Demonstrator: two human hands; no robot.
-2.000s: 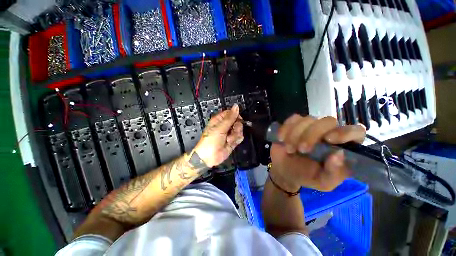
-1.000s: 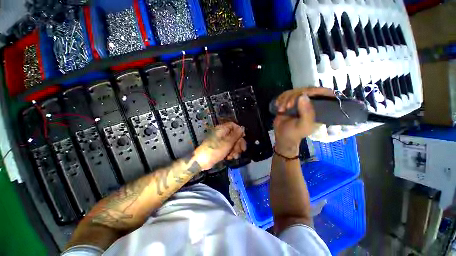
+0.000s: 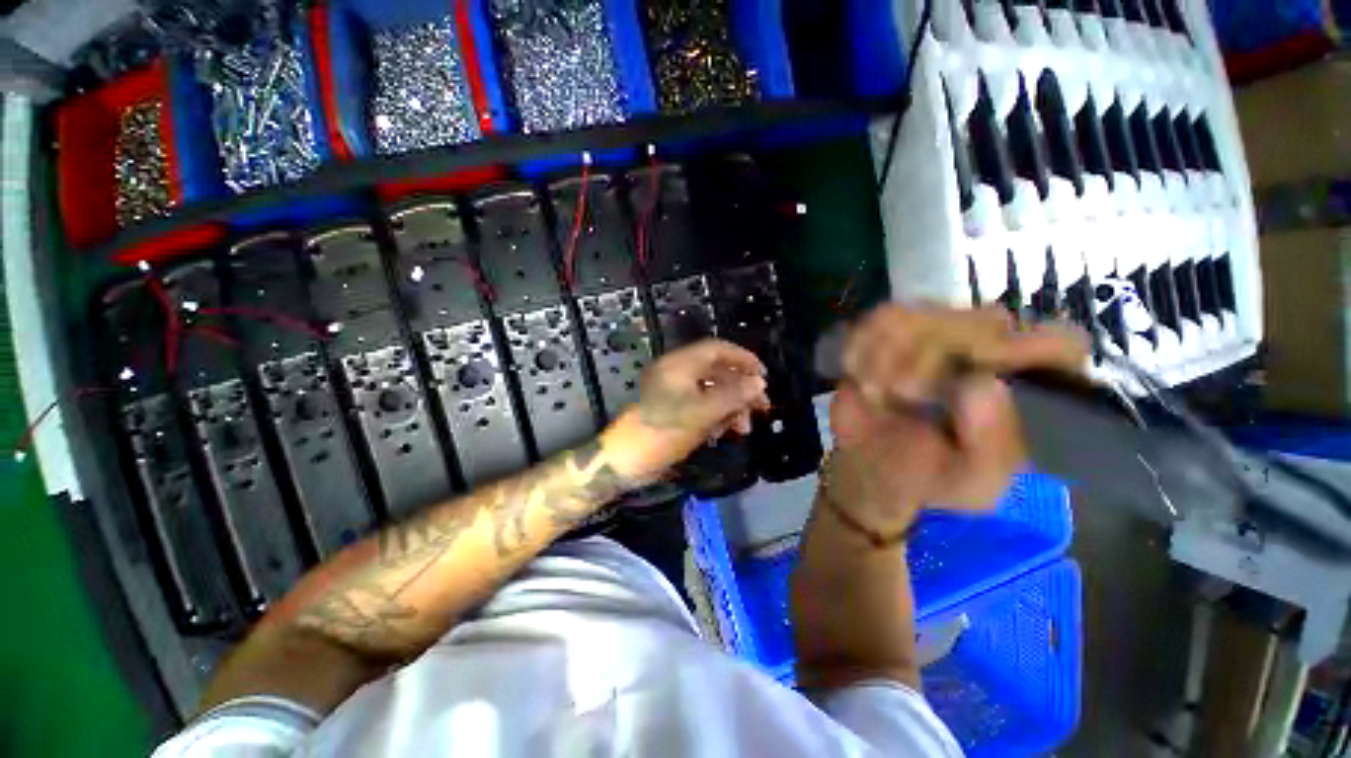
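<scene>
Long black lock panel housings [image 3: 388, 356] lie side by side in a row, with grey mounting plates [image 3: 471, 373] full of holes inside them. My left hand [image 3: 708, 397] is over the right end of the row, its fingers bent and fingertips close together; whether a small screw is between them cannot be told. My right hand [image 3: 926, 400] is just right of the row, closed around the dark electric screwdriver [image 3: 1104, 430], which is blurred and tilted, its rear end pointing right. Thin red wires [image 3: 576, 222] trail from the tops of some housings.
Red and blue screw bins [image 3: 415, 89] stand behind the housings. A white parts tray [image 3: 1022, 222] with rows of black pointed parts stands at the right. Blue crates [image 3: 985, 652] are at the lower right. A green surface [image 3: 67, 622] shows at the left.
My left hand has moved slightly right from where it was over the plates. My right hand swung the screwdriver up level, then back to a downward slant. The view shifted slightly.
</scene>
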